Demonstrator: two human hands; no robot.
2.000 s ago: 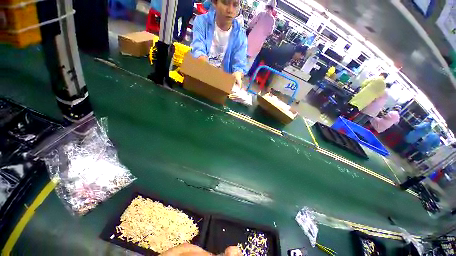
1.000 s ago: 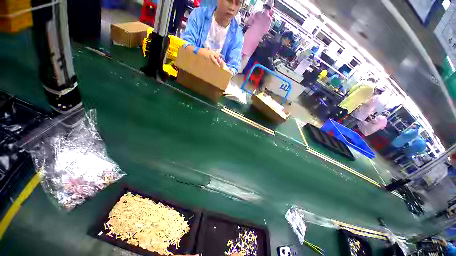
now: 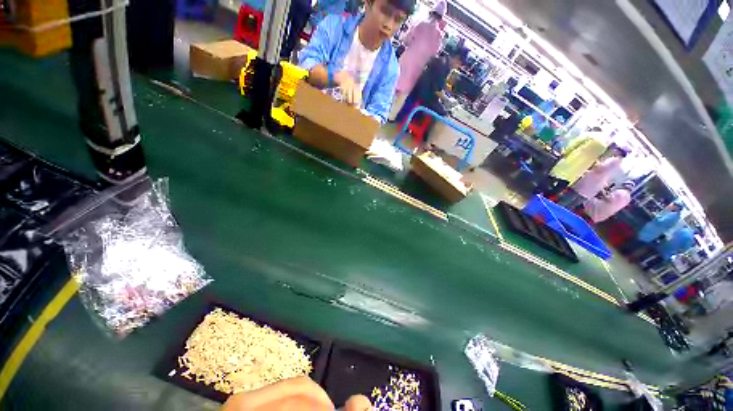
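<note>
My left hand (image 3: 281, 395) shows at the bottom edge, over the front of the left tray (image 3: 323, 363). Only part of it is in the picture. A fingertip, seemingly of my right hand (image 3: 358, 403), shows beside it at the right tray's front. Whatever the hands hold is cut off by the edge. A large heap of small cream parts (image 3: 241, 351) fills the left tray. The right tray (image 3: 347, 363) holds a sparser scatter of small mixed parts (image 3: 398, 391). A small white-faced part with dark holes (image 3: 464, 405) lies right of the trays.
A shiny zip-lock bag (image 3: 137, 269) lies left of the trays, black blister trays (image 3: 28, 209) beyond it. A small clear bag (image 3: 482, 361) and yellow-green strands (image 3: 508, 400) lie right. Across the green bench are a metal post (image 3: 112, 88), a cardboard box (image 3: 331, 124) and a person (image 3: 354, 56).
My hands, almost out of the picture a second ago, show more at the bottom edge now. The view has shifted slightly. The opposite person's hand has lifted above the box.
</note>
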